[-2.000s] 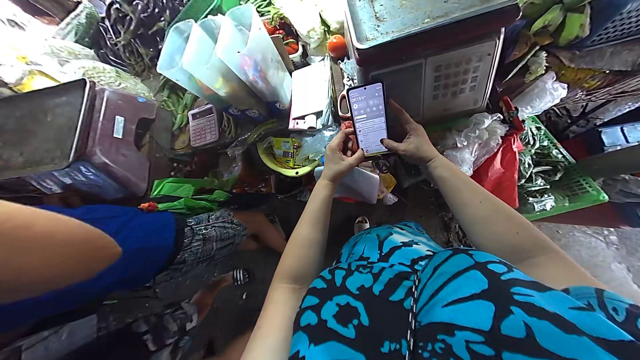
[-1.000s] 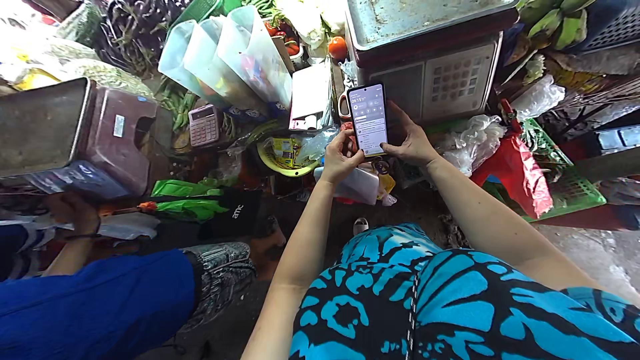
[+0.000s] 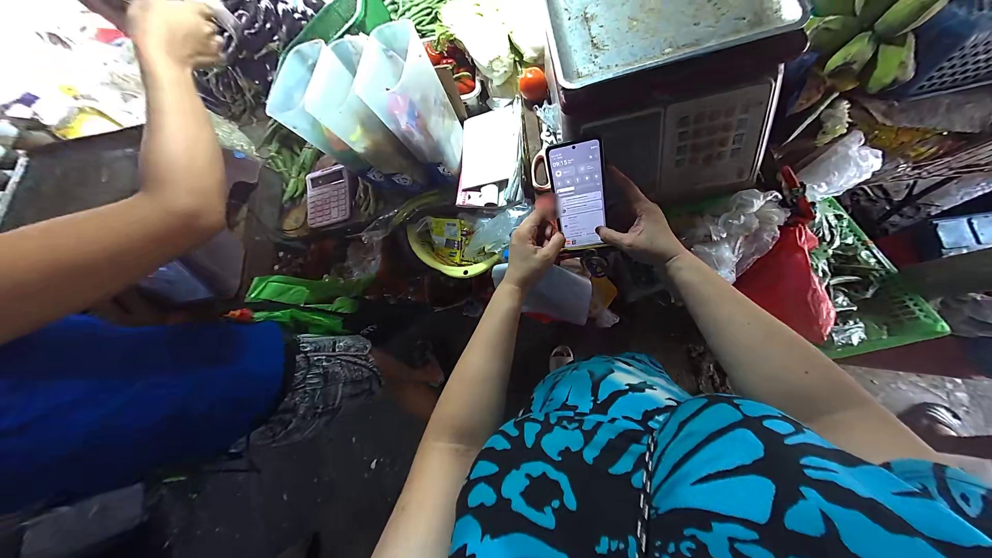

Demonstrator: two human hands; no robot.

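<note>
A smartphone [image 3: 578, 194] with a lit screen is held upright between my two hands, in front of a weighing scale [image 3: 682, 132]. My left hand [image 3: 533, 249] grips its lower left edge, fingers partly behind it. On the lower right, my right hand [image 3: 642, 229] holds the phone with the thumb at the screen's lower corner and a finger behind. Scissors handles [image 3: 540, 170] show just left of the phone. Below my left wrist lies a whitish plastic-like object [image 3: 554, 294]. A yellow basin [image 3: 457, 267] holding packets stands to the left, near a pink calculator [image 3: 328, 197].
Clear plastic containers [image 3: 407, 101] and a white pad [image 3: 490, 151] stand beyond the basin. At left, a person in blue [image 3: 139, 387] stretches an arm over a second scale [image 3: 77, 178]. A red plastic bag [image 3: 790, 279] and a green basket [image 3: 891, 310] of leaves are at right.
The person at left has raised an arm, and the hand is now over the goods at the upper left. The red bag hangs lower than one second ago. My hands stay on the phone.
</note>
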